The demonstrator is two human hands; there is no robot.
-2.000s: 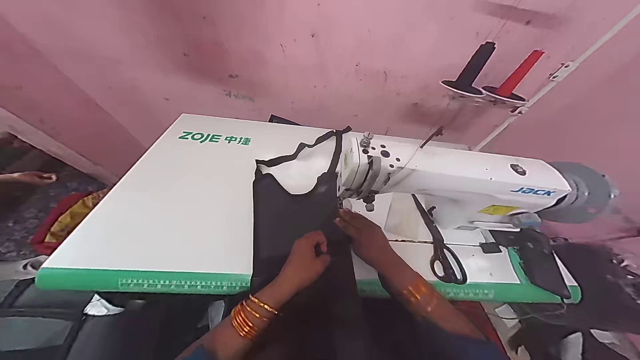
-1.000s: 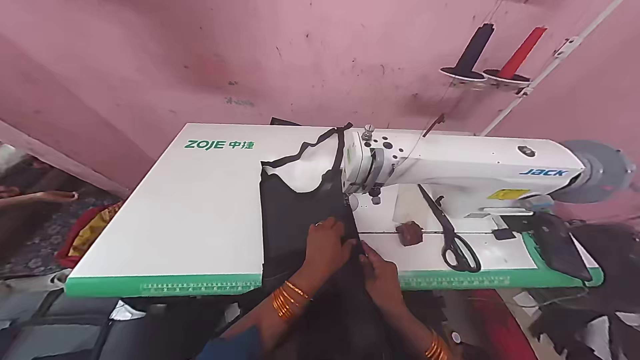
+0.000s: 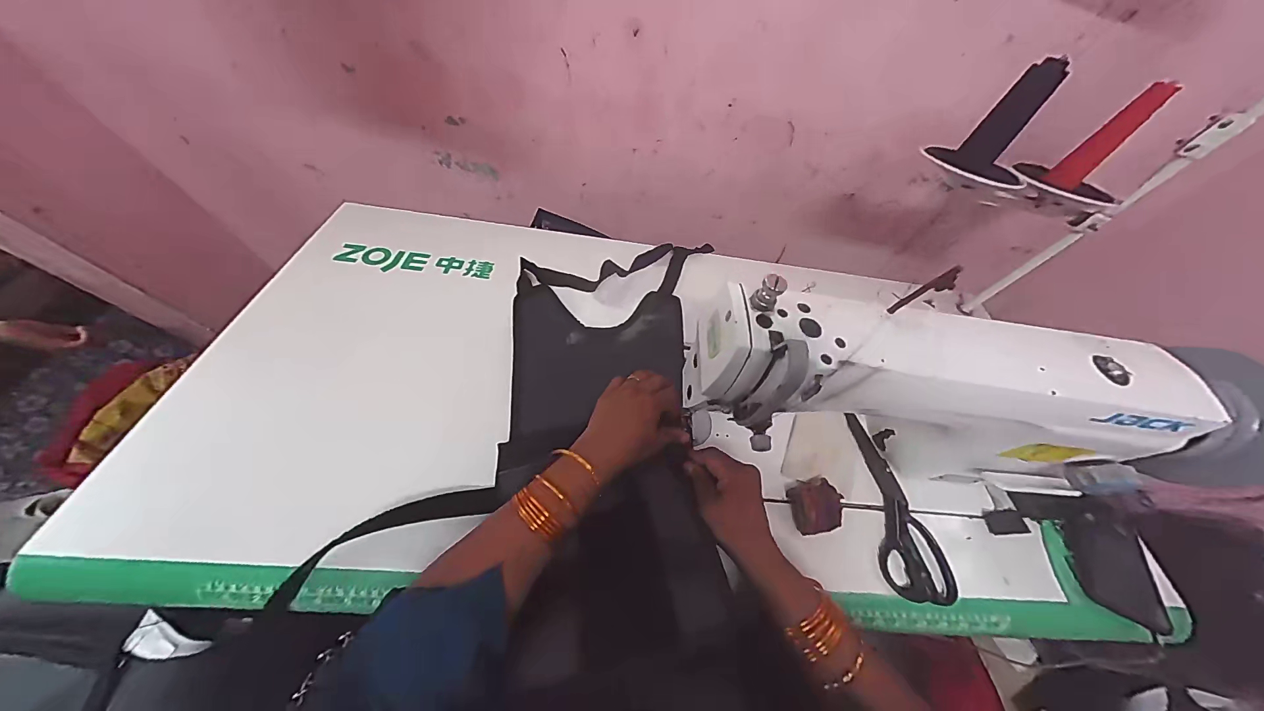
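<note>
A black fabric garment piece [image 3: 602, 365] with narrow straps lies on the white sewing-machine table [image 3: 395, 395], its right edge beside the needle area of the white industrial sewing machine [image 3: 938, 365]. My left hand [image 3: 637, 420] rests on the fabric with curled fingers near that edge. Just below the machine head, my right hand [image 3: 731, 494] pinches the cloth edge between thumb and fingers. A black strap [image 3: 415, 509] runs from the garment over the table's front edge toward the lower left. The needle and presser foot are mostly hidden.
Black-handled scissors [image 3: 904, 523] and a small brown block [image 3: 816, 506] lie right of my right hand. Black and red thread cones [image 3: 1111, 138] stand on a rack at the upper right. Dark cloth [image 3: 1116, 563] covers the right corner. Another person's hand [image 3: 44, 334] shows at far left.
My left hand has moved up the fabric toward the machine head. A black strap now shows across the front left of the table. The brown block, not visible in the oldest frame, is in view.
</note>
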